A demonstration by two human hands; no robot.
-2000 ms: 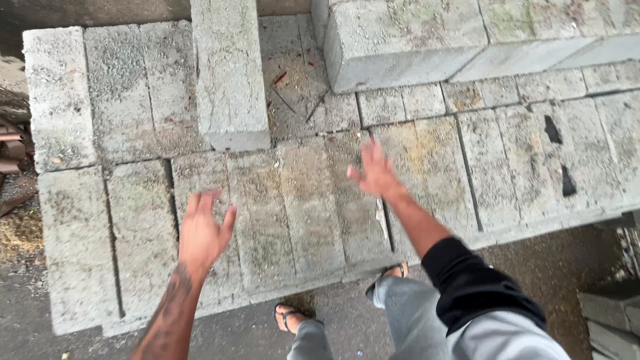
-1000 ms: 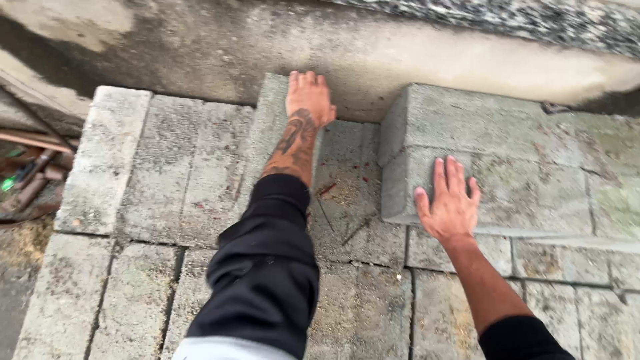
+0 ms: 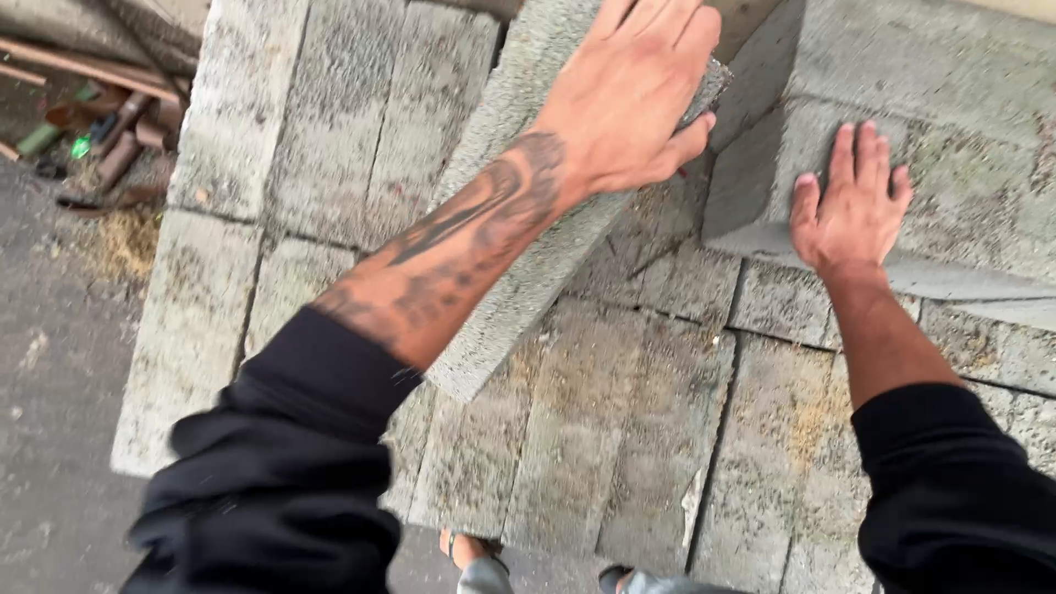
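Observation:
My left hand (image 3: 639, 91) grips the far end of a long grey concrete block (image 3: 520, 289), thumb at its right side and fingers over the far end. The block lies slanted over the stacked blocks, its near end toward the lower left; my tattooed forearm hides part of it. My right hand (image 3: 854, 194) rests flat, fingers spread, on the top of a larger raised concrete block (image 3: 973, 165) at the right and grips nothing.
Rows of concrete blocks (image 3: 569, 429) form the layer below. Pipe pieces and scrap (image 3: 120, 140) lie on the ground at the upper left. A wall edge runs along the top. My feet in sandals (image 3: 470, 549) stand at the near edge.
The long block has turned from nearly straight to slanted, its near end now farther left, with my left hand at its far end. My right hand stays on the raised block. The view has moved closer.

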